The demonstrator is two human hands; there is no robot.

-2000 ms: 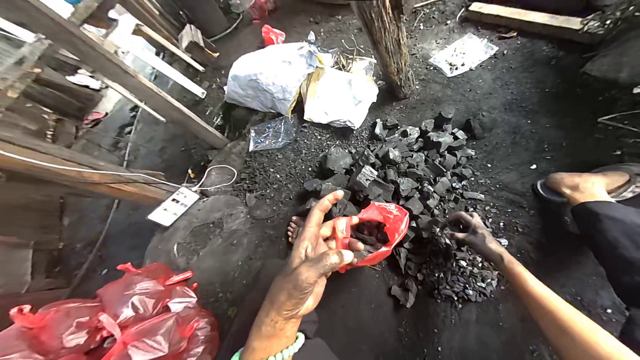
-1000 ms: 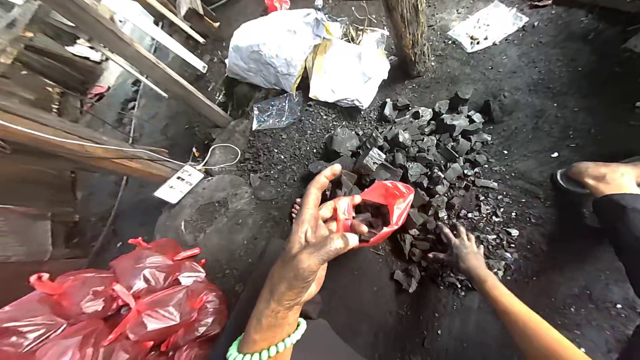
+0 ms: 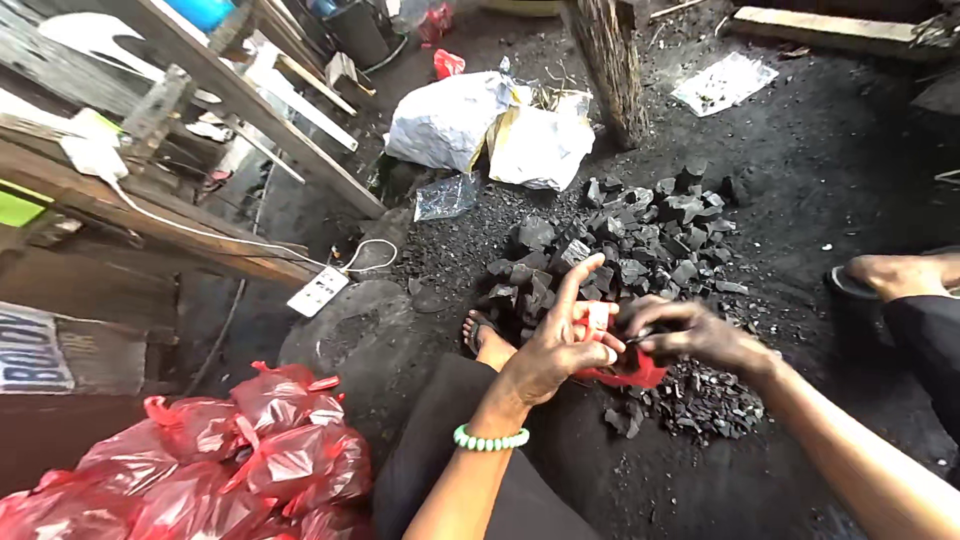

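Note:
My left hand (image 3: 551,360), with a green bead bracelet at the wrist, holds a red plastic bag (image 3: 637,371) by its rim, its index finger stretched out. Over the bag's mouth is my right hand (image 3: 686,334), slightly blurred, its fingers pinched on a dark piece that looks like charcoal. Beyond both hands lies a heap of charcoal lumps (image 3: 637,247). Smaller charcoal bits (image 3: 709,401) are spread on the ground just below my right hand. What the bag contains is mostly hidden by the hands.
Several filled, tied red plastic bags (image 3: 277,457) are piled at lower left. A power strip (image 3: 319,291) with a white cord lies near a wooden beam. White sacks (image 3: 457,120) stand by a wooden post (image 3: 611,75). Another person's foot (image 3: 900,276) is at the right.
My right hand has moved from the charcoal on the ground up to the mouth of the red bag. The left hand still holds the bag.

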